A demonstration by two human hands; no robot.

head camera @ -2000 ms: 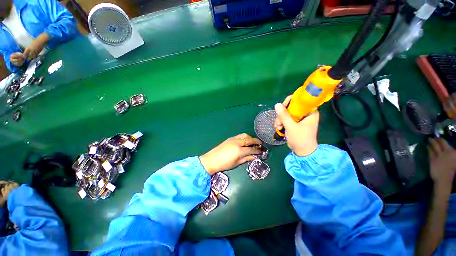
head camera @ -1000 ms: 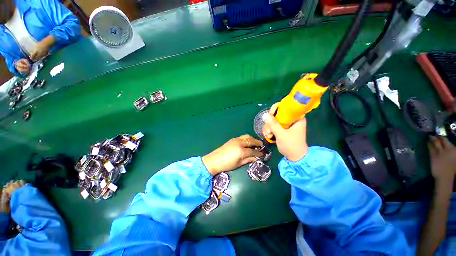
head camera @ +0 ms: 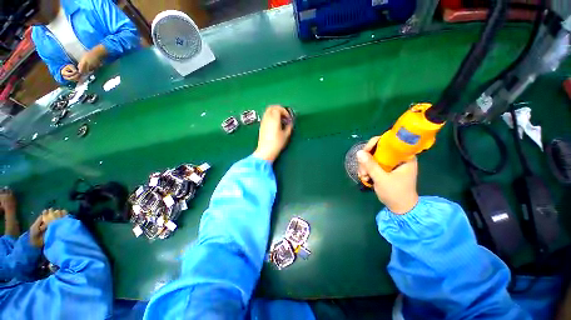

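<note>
My left hand (head camera: 273, 133) is at the near edge of the green belt, its fingers around a small silver-black module (head camera: 288, 117) that shows at its right side. My right hand (head camera: 392, 177) grips the yellow-orange electric screwdriver (head camera: 407, 136), its tip over the grey speckled disc (head camera: 355, 164), which the hand partly covers. Two modules (head camera: 298, 230) lie touching near the front of the bench. Two more modules (head camera: 249, 117) lie on the belt, left of my left hand. A module pile (head camera: 164, 199) with white tabs lies left of my left sleeve.
A white fan (head camera: 178, 40) and a blue case (head camera: 350, 15) stand beyond the belt. Black power supplies (head camera: 499, 215) with cables and a white tissue (head camera: 529, 127) lie at right. A black cable bundle (head camera: 103, 199) lies at left. Other people's hands (head camera: 81, 67) show at far left and upper left.
My left hand has moved from beside the disc up to the belt with a module. The single module near the disc is gone from its spot. The whole view has shifted, moving things rightward.
</note>
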